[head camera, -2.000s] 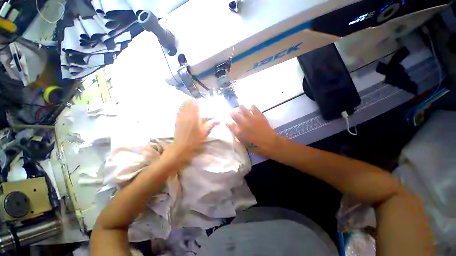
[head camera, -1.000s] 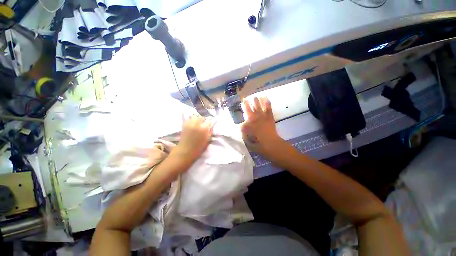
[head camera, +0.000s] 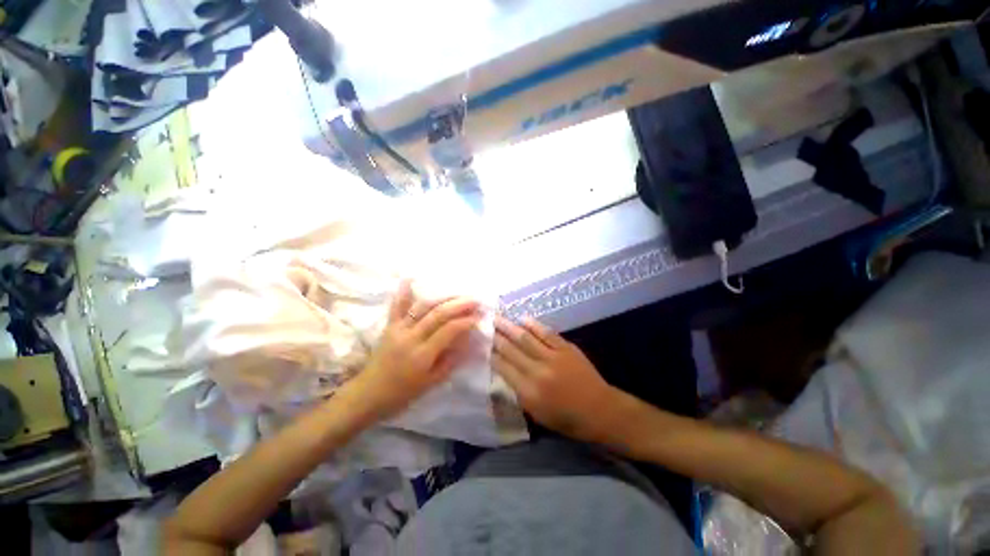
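Observation:
A pale cream garment piece lies bunched on the machine bed and the table at left, running up to the needle area, which is lost in bright glare. My left hand lies on the cloth below the needle, its fingers holding the cloth near its right edge. My right hand is beside it at the bed's front edge, its fingers on the cloth's right edge. The long white sewing machine head with a blue stripe is above. I cannot see the needle tip.
A black phone with a white cable lies right of the needle on the bed. A black fabric scrap is farther right. Grey and black cut pieces lie behind at upper left. A tan box stands far left. Pale cloth is at lower right.
Both hands have moved from beside the needle down towards me, to the bed's front edge. The cloth there is spread flatter between them. The camera view has also shifted.

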